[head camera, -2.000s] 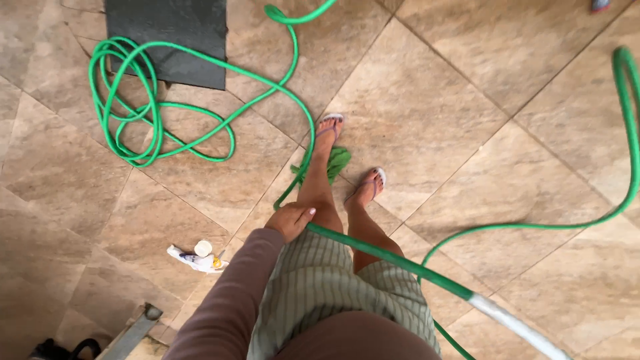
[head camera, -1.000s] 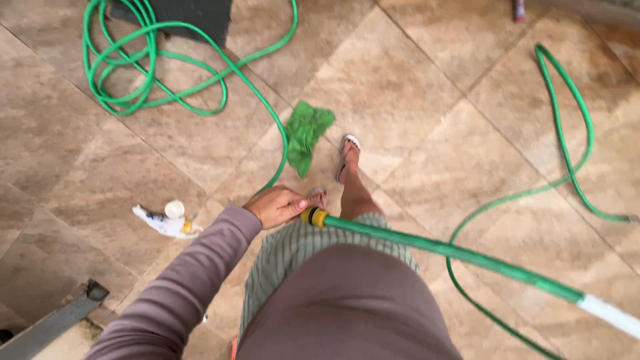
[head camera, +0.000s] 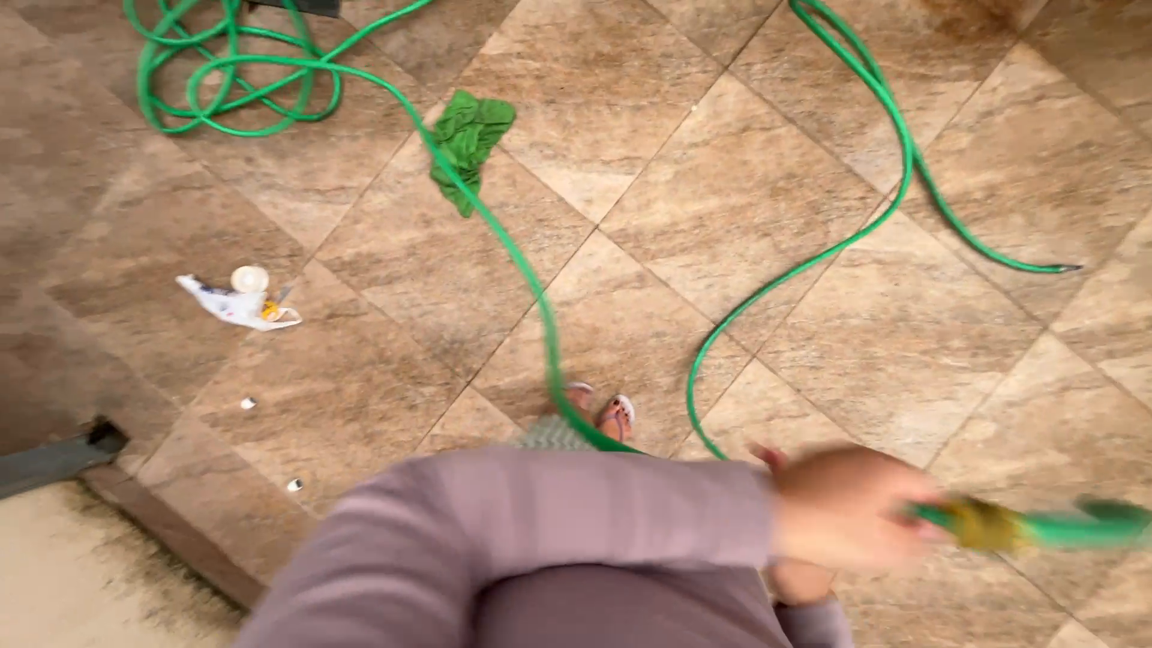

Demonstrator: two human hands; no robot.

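My left hand (head camera: 850, 504), blurred, reaches across my body to the lower right and grips a green garden hose (head camera: 499, 234) just beside a yellow hose connector (head camera: 985, 524). Beyond the connector, a green hose section runs to the right edge. Behind my left wrist, my right hand (head camera: 801, 580) is mostly hidden; what it holds, if anything, does not show. Tangled coils of hose lie at the upper left. Another green hose length (head camera: 810, 261) curves over the floor at right, ending in a small fitting (head camera: 1068, 268). One hose crosses a crumpled green cloth (head camera: 468, 148).
On the tiled floor at left lie a white plastic bag (head camera: 229, 304), a white tape roll (head camera: 249, 279) and two small white pieces (head camera: 248, 403). A metal rail (head camera: 45, 463) and a raised edge (head camera: 171, 531) stand lower left. My feet (head camera: 616, 417) are below.
My left hand has moved right with the hose and connector, its arm now across my body. The hose now lies over the green cloth, which was uncovered a second ago. The view has shifted.
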